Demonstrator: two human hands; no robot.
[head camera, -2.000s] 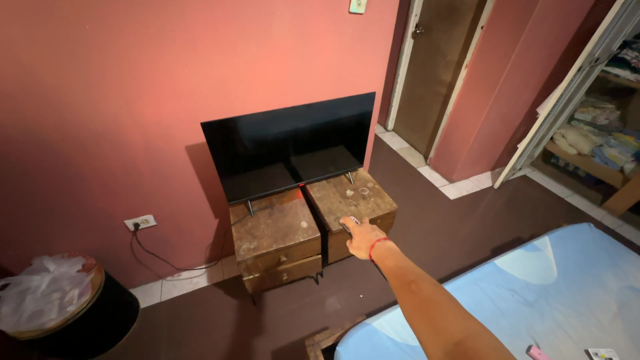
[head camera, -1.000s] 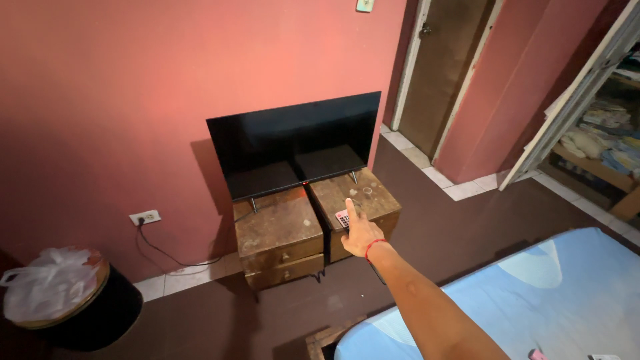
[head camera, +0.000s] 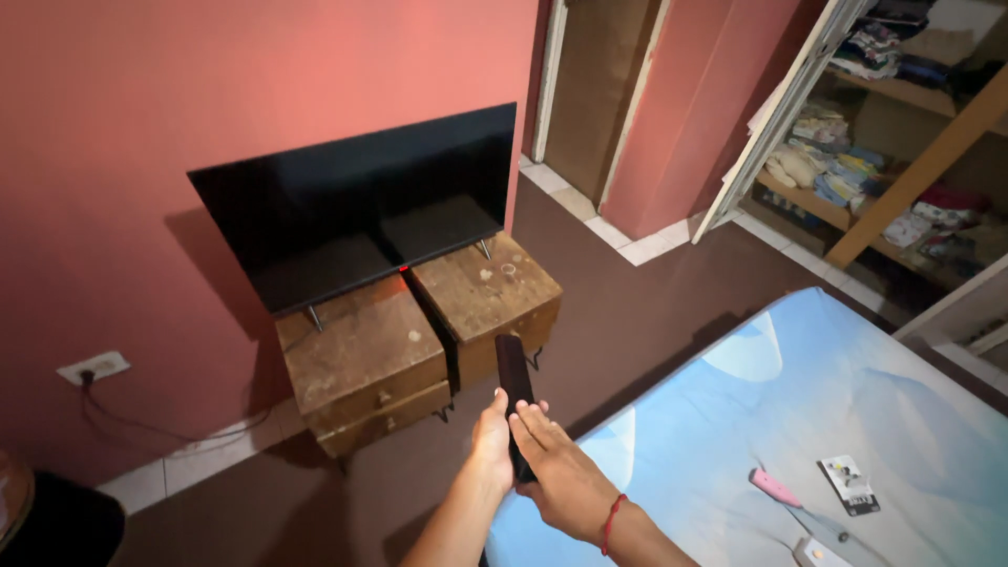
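Note:
A long black remote control (head camera: 516, 370) is held between both hands over the floor, beside the bed. My left hand (head camera: 492, 441) grips it from the left, thumb along its side. My right hand (head camera: 555, 468), with a red cord bracelet (head camera: 613, 524) at the wrist, lies against its right side with fingers extended. Past the remote's far end stand two worn wooden nightstands (head camera: 362, 358) carrying a flat-screen television (head camera: 362, 209). The television's screen is dark and a small red light (head camera: 404, 268) shows on its lower edge.
A bed with a blue sheet (head camera: 693, 409) holds a pink-handled tool (head camera: 776, 487), a small blister pack (head camera: 849, 484) and a white object (head camera: 817, 553). A wall outlet (head camera: 93, 368) with a plugged cord is at left. Open shelves of folded clothes (head camera: 835, 169) stand at right.
My right hand has drawn back from over the right nightstand. My left hand has come into view, and the black remote is now between both hands. The view has moved closer.

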